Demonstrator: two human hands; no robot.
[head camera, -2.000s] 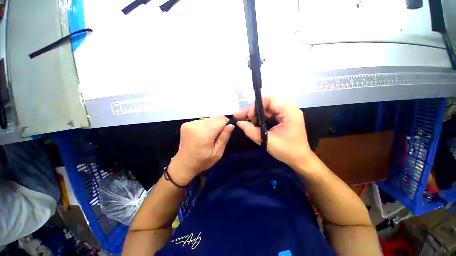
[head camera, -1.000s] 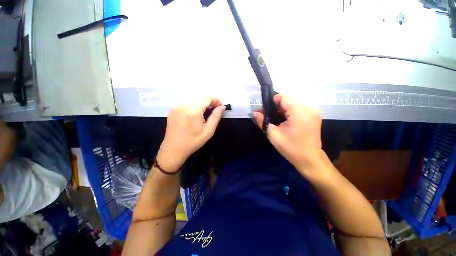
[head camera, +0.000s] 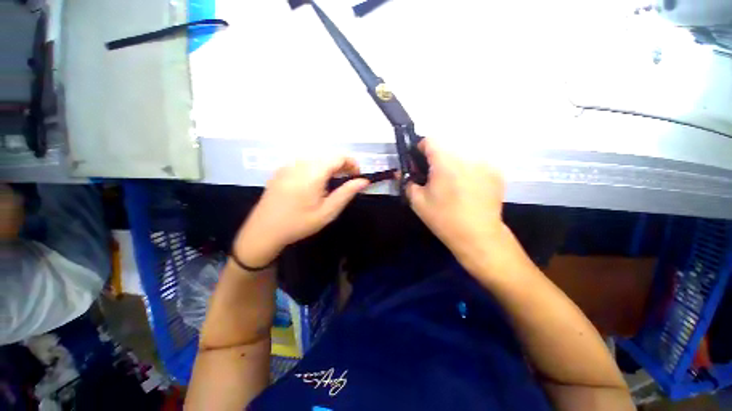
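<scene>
My left hand (head camera: 301, 205) grips a narrow black strip (head camera: 377, 175) at the table's front edge, beside the printed ruler. The strip's free end reaches right to the shears' handle and my right fingers; whether those fingers pinch it is unclear. My right hand (head camera: 453, 189) holds the black tailor's shears (head camera: 385, 95) by the handle loops. The blades look closed and point away and to the left over the white table (head camera: 481, 72). The brass-coloured pivot screw faces up. Part of the handle is hidden by my right fingers.
A black strip (head camera: 164, 34) lies on the left across blue tape. Other dark pieces (head camera: 370, 6) show at the far edge. A thin dark thread (head camera: 658, 115) lies right. Blue baskets (head camera: 152, 281) stand below, the left one with a clear bag (head camera: 201, 293). Another person's arm (head camera: 10, 210) shows far left.
The shears have swung so their blades point further left. The strip now shows longer between my hands than one second ago. Earlier, both hands were together below the table edge.
</scene>
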